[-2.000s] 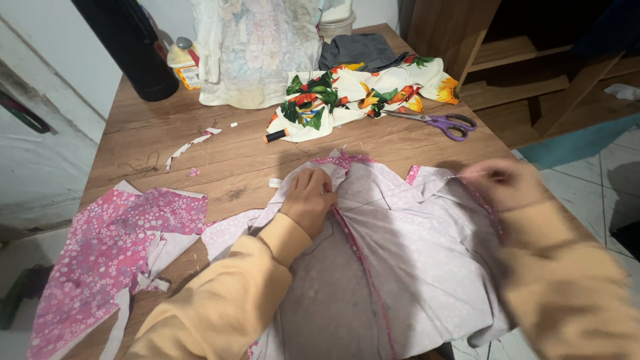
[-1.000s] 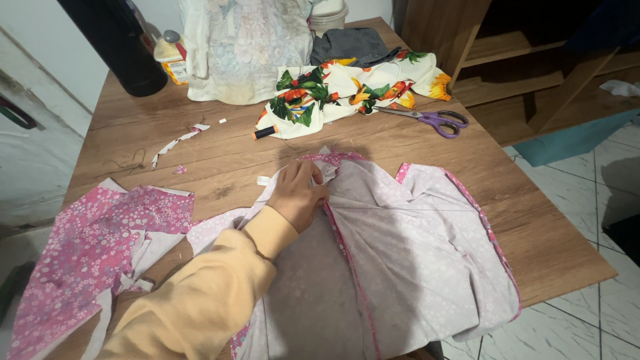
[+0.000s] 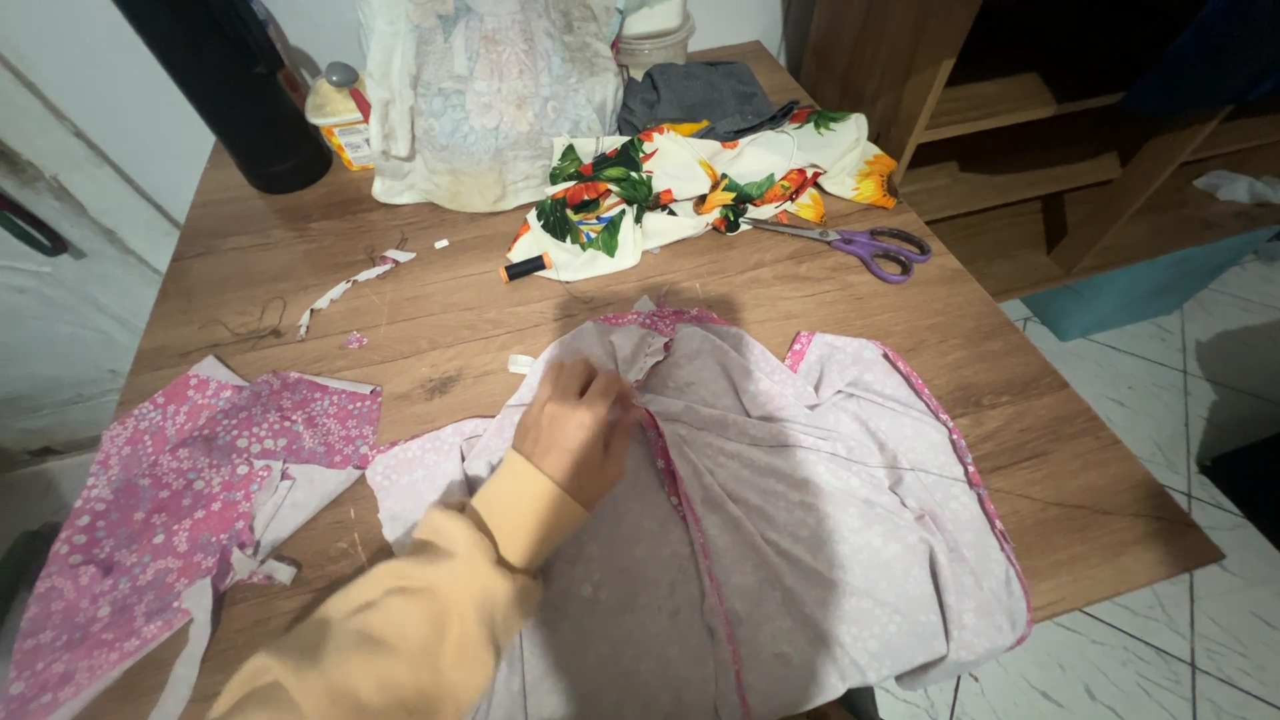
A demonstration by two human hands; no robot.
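Note:
My left hand point(image 3: 578, 425) pinches the gathered seam of a pale pink garment point(image 3: 770, 560), which lies with its faded fabric side up and has darker pink floral edging. A dark thread runs from near my fingers to the right across the cloth. My right hand is out of view. On the left lies a bright pink floral cloth piece point(image 3: 200, 470) with pale strips. Beyond the garment are a spool of black thread point(image 3: 526, 267) and purple-handled scissors point(image 3: 850, 240), whose blades touch a white cloth with a sunflower and leaf print point(image 3: 690, 190).
At the back of the wooden table point(image 3: 470, 320) stand a black cylindrical flask point(image 3: 235, 100), a small container point(image 3: 345, 125), a stained white cloth point(image 3: 495, 110) and a lidded tub point(image 3: 655, 40). Grey cloth point(image 3: 700, 95) lies beside them. Wooden shelves point(image 3: 1020, 180) stand at the right.
My right hand, over the garment's right side two seconds ago, has left the view. My left hand remains at the seam.

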